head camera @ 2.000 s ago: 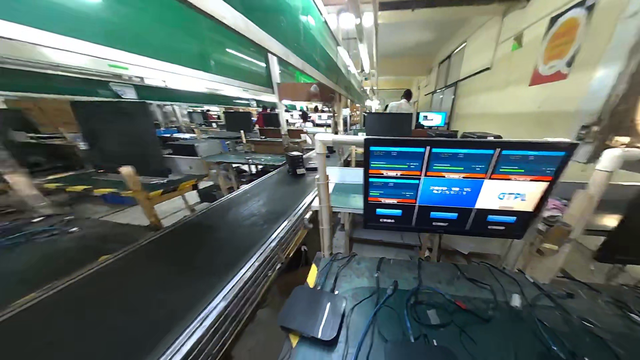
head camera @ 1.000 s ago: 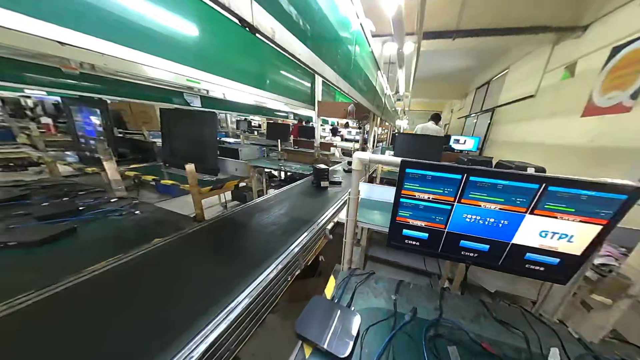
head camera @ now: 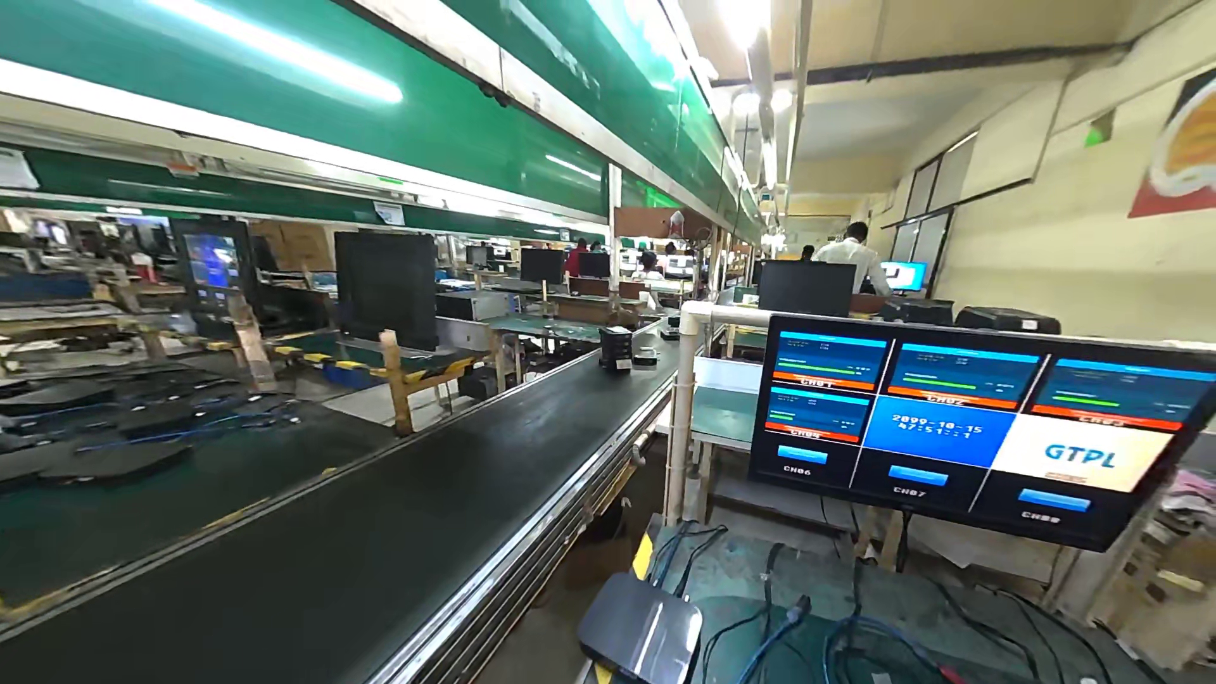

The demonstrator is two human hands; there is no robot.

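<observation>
Neither of my hands is in the head view. A black set-top box (head camera: pixel 642 627) with a glossy top lies at the left corner of the green worktable (head camera: pixel 731 589), close to the bottom edge. Black and blue cables (head camera: pixel 774 632) are spread over the table to its right, and some run behind it. Above the table's far side a monitor (head camera: pixel 964 427) shows a grid of channel panels, most of them lit. On the conveyor belt (head camera: pixel 380 532) to the left, a stack of black devices (head camera: pixel 616 350) stands far along, with a smaller item (head camera: pixel 645 357) beside it.
A pale pipe frame (head camera: pixel 676 427) rises between belt and monitor. Beyond the belt, a bench holds flat black boxes (head camera: pixel 128 451) with blue cables. A dark screen (head camera: pixel 386 290) stands behind it. A person in a white shirt (head camera: pixel 855 261) is in the far background. Green panels (head camera: pixel 475 123) hang overhead.
The view has swung left, and the monitor and black box now sit farther right and lower in it. No hand appears in any of the frames.
</observation>
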